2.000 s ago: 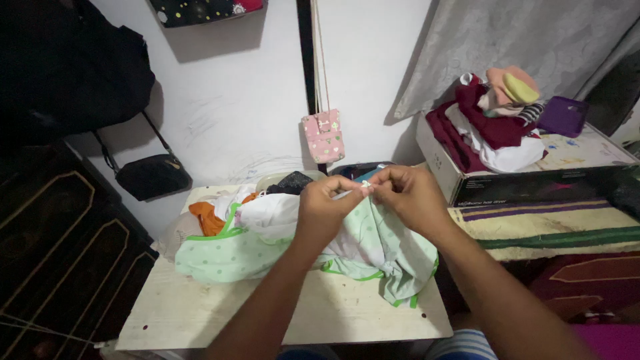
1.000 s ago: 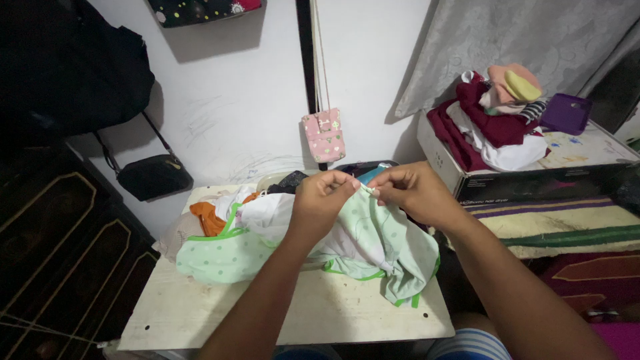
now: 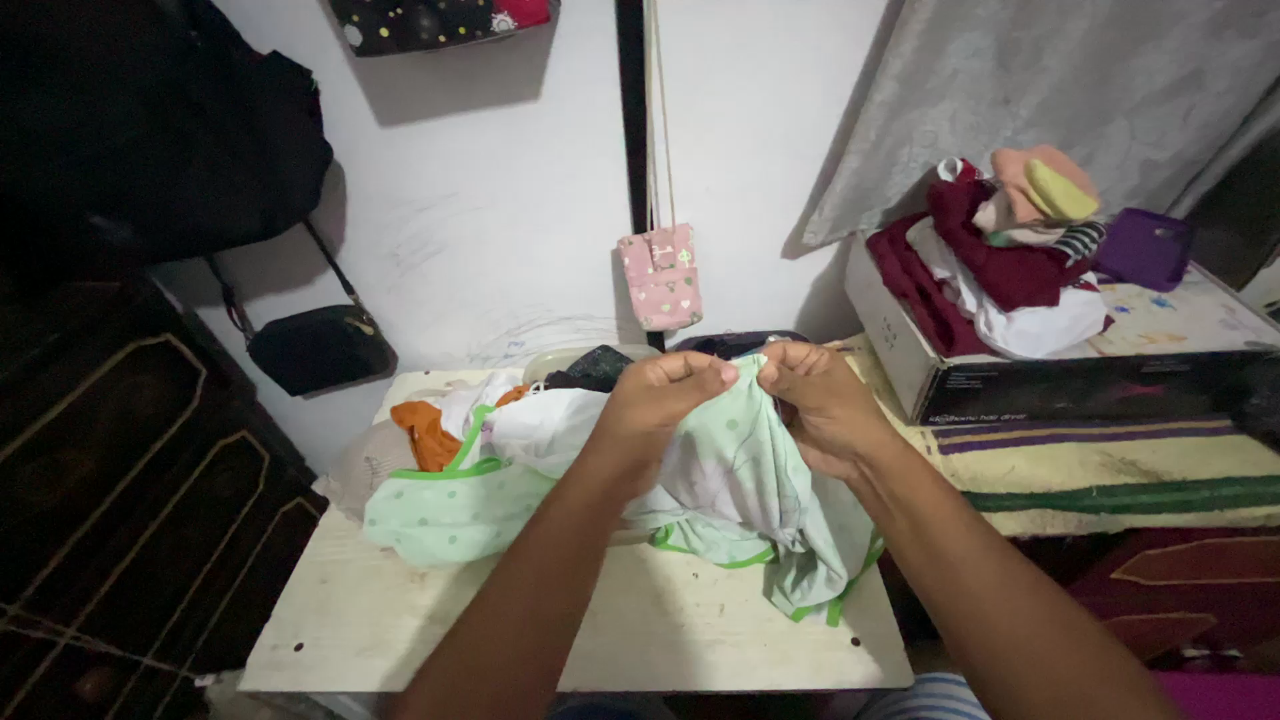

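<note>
A pale green dotted cloth (image 3: 740, 470) with bright green edging hangs from my fingers over a cream table (image 3: 640, 640). My left hand (image 3: 665, 400) pinches its top edge between thumb and finger. Close beside it, my right hand (image 3: 825, 400) pinches the same edge, the fingertips of both nearly touching. The cloth's lower part rests bunched on the table. Left of my hands lies more pale green dotted fabric (image 3: 450, 515), with white cloth (image 3: 560, 425) and an orange cloth (image 3: 428, 435) behind it. My left forearm hides part of the fabric.
Behind the fabric stand a pale container (image 3: 545, 365) and dark cloth (image 3: 590, 368). A pink pouch (image 3: 662, 280) hangs on the wall; a black bag (image 3: 322, 350) hangs at left. At right, a cardboard box (image 3: 1100, 385) carries folded clothes (image 3: 1010, 250) and a purple case (image 3: 1148, 248).
My hands have shifted slightly along the top edge of the cloth, which stays pinched between them. The other fabric on the table has not plainly moved.
</note>
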